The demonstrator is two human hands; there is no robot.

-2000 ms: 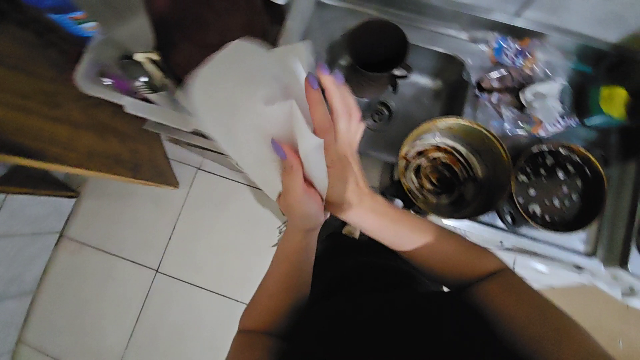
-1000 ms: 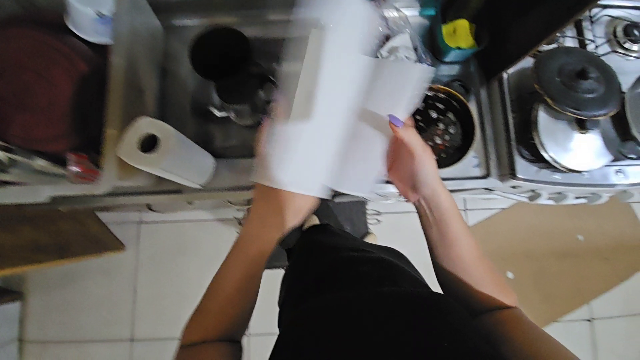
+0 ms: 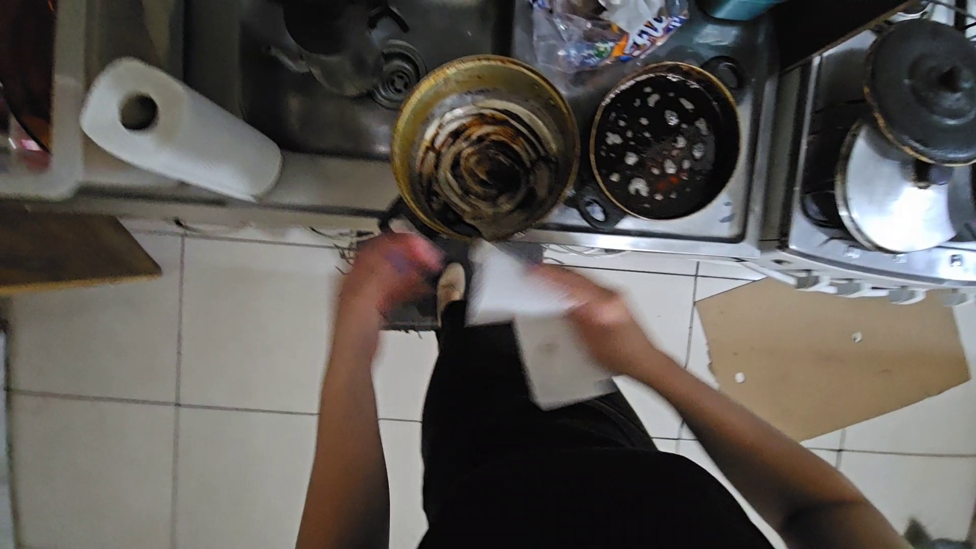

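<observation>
My right hand is shut on white paper towel sheets, which hang below the near edge of a scorched pot. Blurred by motion, my left hand is close to that pot's dark handle at its lower left; whether its fingers grip the handle cannot be made out. Dark, greasy residue covers the pot's inside. Beside it on the right stands a dark pan with pale bits in it. A paper towel roll lies on the sink's front edge at the left.
Behind the roll is the steel sink basin with a dark pot inside. Crumpled plastic packaging lies behind the pans. The stove at the right bears lidded pots. Below are a cardboard sheet on the tiled floor and a wooden edge at the left.
My hands, both at the paper towel sheets a second ago, are now apart. The sheets are in my right hand, lower than before, and my left hand has let go of them.
</observation>
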